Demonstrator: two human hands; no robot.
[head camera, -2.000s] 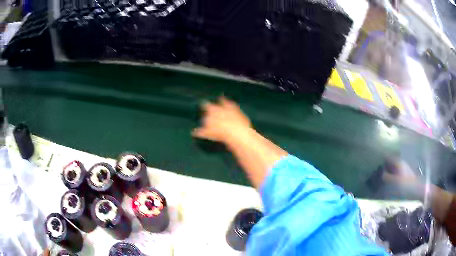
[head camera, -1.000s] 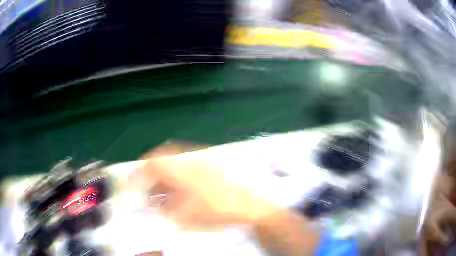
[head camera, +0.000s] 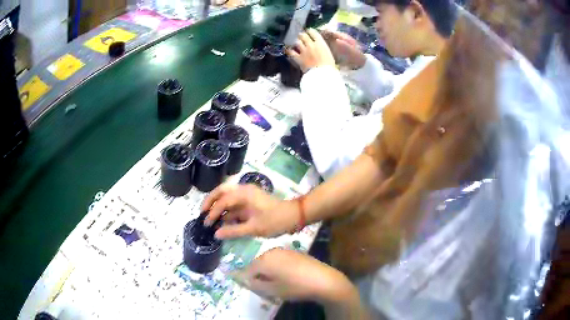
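Neither of my hands is in view. Nearest in front, a black cylindrical unit (head camera: 202, 250) stands upright on the littered white bench (head camera: 106, 262). Another person's hand, with a red wrist band, has its fingers on the unit's top. A second bare hand, blurred, is low beside it and seems to belong to the same person. Several black units (head camera: 211, 165) stand in a cluster behind, and one more (head camera: 256, 182) is partly hidden by the hand. What the fingers do on the top is too unclear to tell.
A dark green belt (head camera: 94, 150) curves along the left and carries one black unit (head camera: 169, 100). Yellow labels (head camera: 111, 39) lie beyond it. A person in brown is close on the right, behind clear plastic sheeting (head camera: 437, 250). Another person in white handles units further back.
The view has swung right to the neighbouring workers. The blue-sleeved arm, seen over the belt and then blurred over the bench, is out of the picture. The red-lit unit is also out of view.
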